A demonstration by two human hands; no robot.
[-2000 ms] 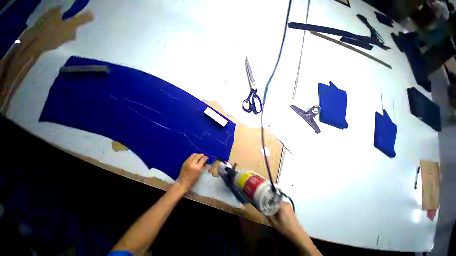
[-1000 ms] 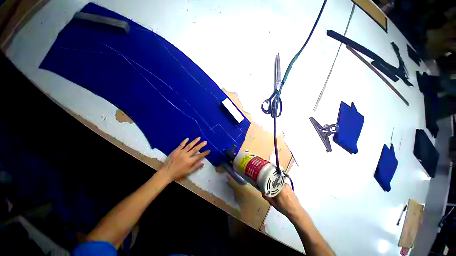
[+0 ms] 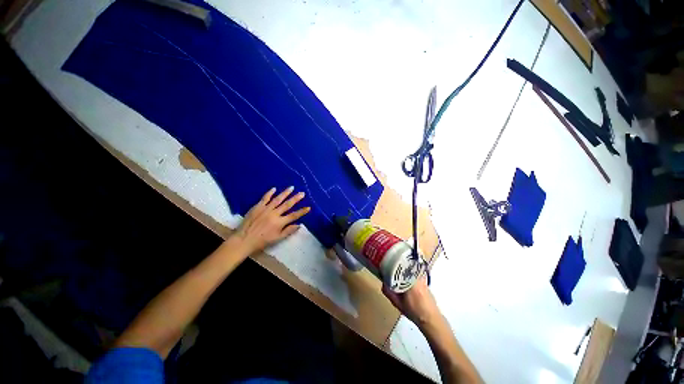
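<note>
The blue fabric lay (image 3: pixel 225 112) with thin pale chalk lines stretches from upper left to the middle. A grey metal bar (image 3: pixel 184 9) lies on its far left end, and a short white block (image 3: pixel 361 166) lies near its narrow right end. My left hand (image 3: pixel 271 219) lies flat with fingers spread on the lay's near edge, holding nothing. My right hand (image 3: pixel 412 298) holds the electric cutter (image 3: pixel 381 253), whose front end is at the lay's lower right edge. The blade and part of my right hand's grip are hidden by the motor body.
Shears (image 3: pixel 423 146) lie beyond the cutter, with the power cord (image 3: pixel 476 73) running over them. A spring clamp (image 3: pixel 489 213) touches a small blue piece (image 3: pixel 526 208); another blue piece (image 3: pixel 569 271) lies farther right. Black strips (image 3: pixel 559 103) lie at upper right. Tan sheet (image 3: pixel 409 217) shows under the lay.
My left hand has opened from near the cutter and moved left to lie flat on the lay's edge. The cutter's front end has moved slightly along the lay's edge. The view has turned.
</note>
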